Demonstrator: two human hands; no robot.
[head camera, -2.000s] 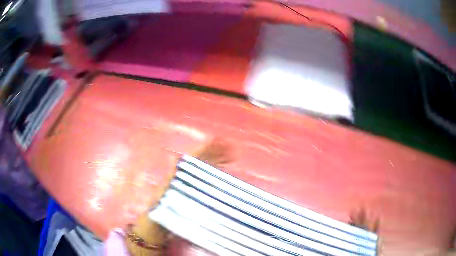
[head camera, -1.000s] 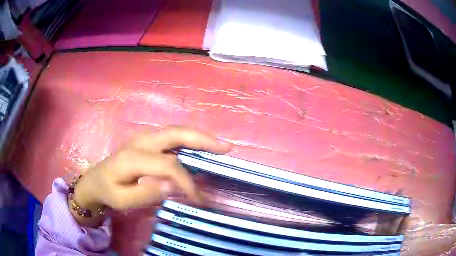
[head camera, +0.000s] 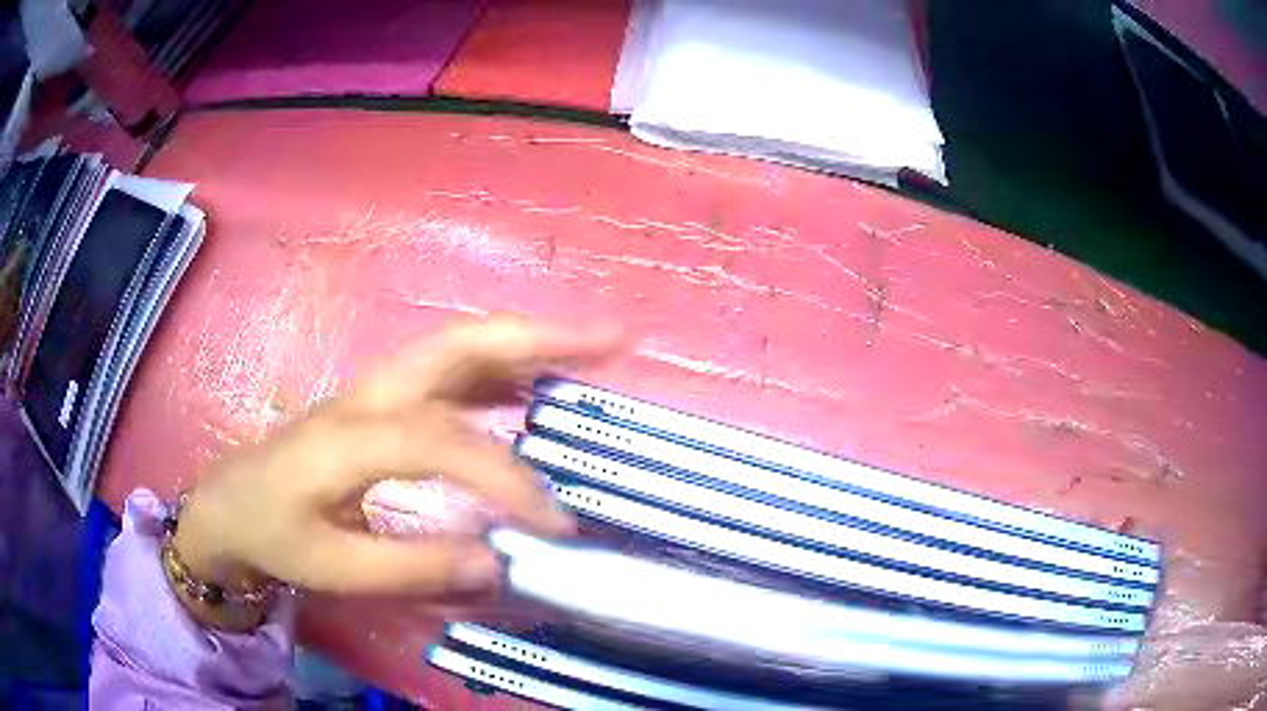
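Several tablet-type devices (head camera: 848, 500) stand on edge in a row at the lower centre, showing pale blue-silver edges with small dotted holes. One blurred tablet (head camera: 778, 611) is apart from the rear group, tilted. Other edges (head camera: 514, 667) show in front, cut off by the lower rim. My left hand (head camera: 348, 479) is at the left ends, blurred; its thumb and fingertips close on the blurred tablet's left end, with the index finger stretched out above. My right hand (head camera: 1206, 670) is blurred and cut off at the lower right, by the tablets' right ends; its fingers are not clear.
The shiny red-pink bench (head camera: 667, 278) has wrinkled film. A white sheet pile (head camera: 785, 90) lies at the back, beside a dark green area (head camera: 1028, 125). An interleaved stack of dark units and white sheets (head camera: 104, 306) is at the left. A dark unit with a pale border (head camera: 1209, 125) is at upper right.
More tablets now stand close together in the rear group, and the gap is further forward. My left hand has moved slightly down and left. The left stack has come further into view.
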